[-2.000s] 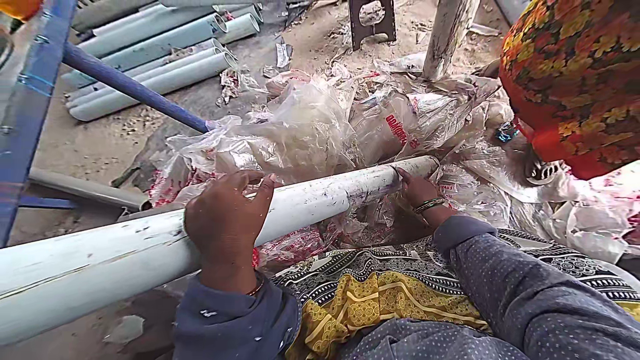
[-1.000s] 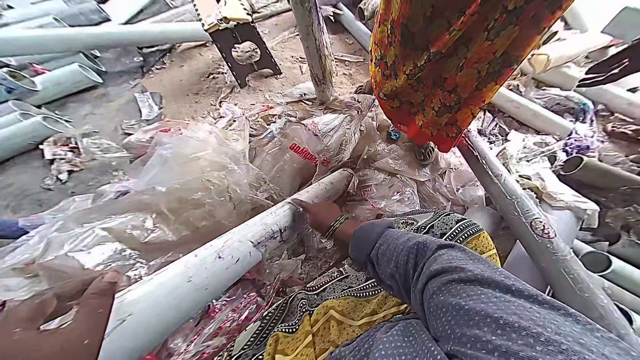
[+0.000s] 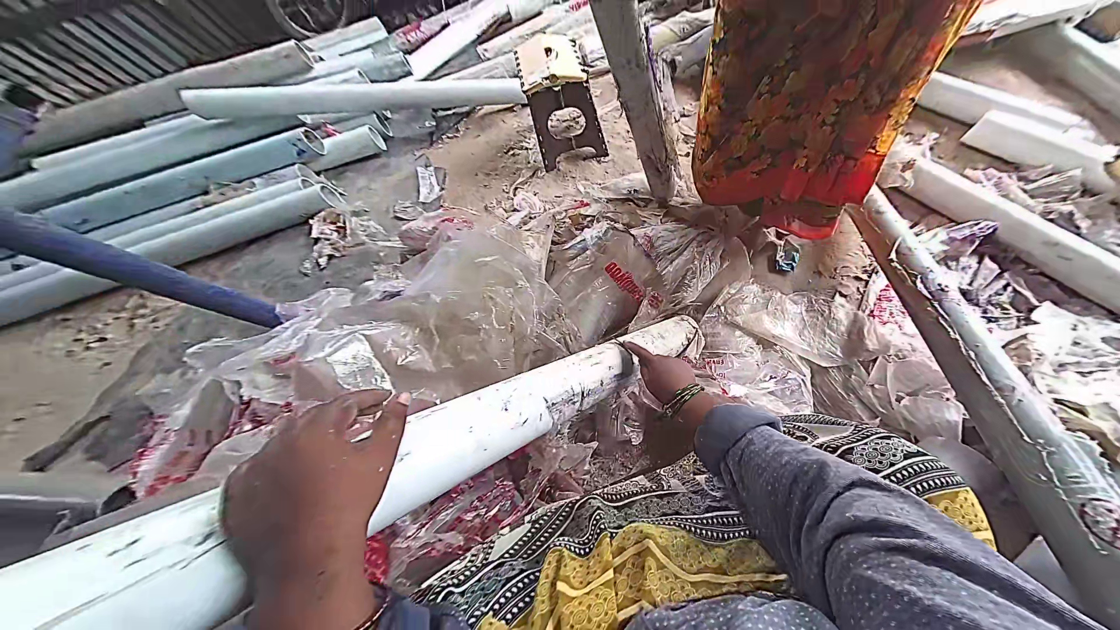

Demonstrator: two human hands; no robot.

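A long whitish plastic pipe (image 3: 472, 437) slants across my lap from lower left to the centre. My left hand (image 3: 315, 499) lies over its near part, the fingers bent across the top. Close to the pipe's far end, my right hand (image 3: 665, 376) touches the side, its fingertips at a dark mark on the surface. The undersides of both hands are hidden. Crumpled clear plastic bags (image 3: 472, 306) with red print lie around the far end.
Pale pipes (image 3: 175, 184) are stacked at the upper left, near a blue bar (image 3: 140, 271). A folding stool (image 3: 560, 105) and a post (image 3: 643, 96) stand ahead. Beside them is a person's orange patterned garment (image 3: 805, 105). Another pipe (image 3: 997, 385) slopes down at right.
The view has swung about. My left hand, closed around the pipe two seconds ago, looked spread beside it one second ago and now lies over it. My right hand stays by the far end.
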